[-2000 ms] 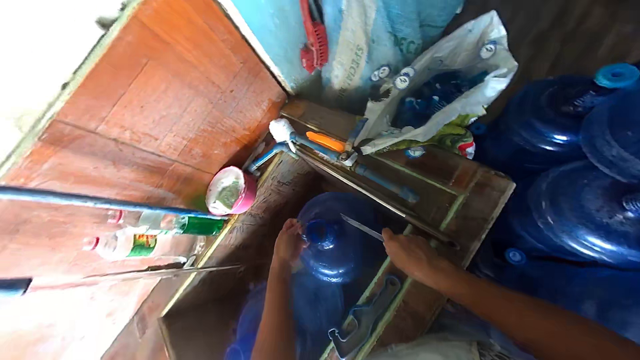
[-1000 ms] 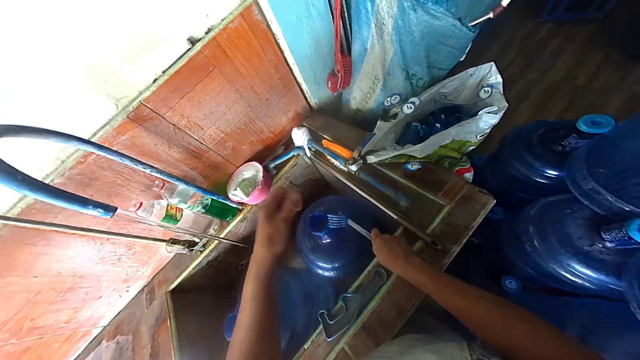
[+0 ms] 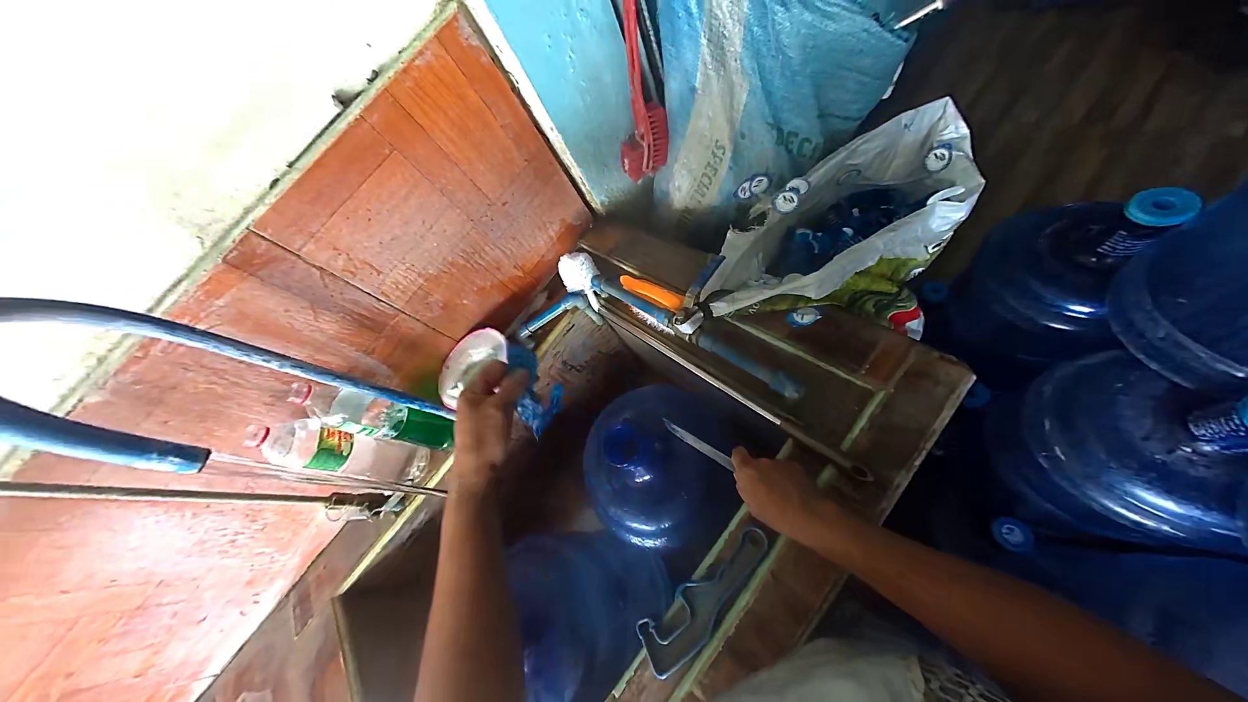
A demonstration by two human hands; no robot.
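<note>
My left hand [image 3: 487, 414] is at the pink-rimmed bowl [image 3: 450, 375] in the corner of the tiled basin; a crumpled blue plastic piece [image 3: 538, 400] shows beside its fingers. Whether the fingers grip it or the bowl is unclear. My right hand [image 3: 780, 492] holds a knife [image 3: 697, 444], its blade over a blue water jug [image 3: 653, 487] that stands upright in the basin. The jug's mouth [image 3: 624, 446] faces up, left of the blade's tip. A second blue jug [image 3: 585, 604] is beside it, nearer to me.
A blue plastic bottle handle [image 3: 697, 609] lies on the tiled ledge [image 3: 887, 390]. An orange-handled tool [image 3: 651, 292] and blue pipe [image 3: 751, 366] are behind. A white bag [image 3: 936, 185] holds blue caps. Plastic bottles [image 3: 312, 444], a hose [image 3: 224, 346] and large jugs [image 3: 1141, 439] flank the basin.
My left hand has moved from the jug's mouth to the bowl, and blue plastic now shows beside it. The blue covering seen at the jug's mouth is gone. My right hand still holds the knife.
</note>
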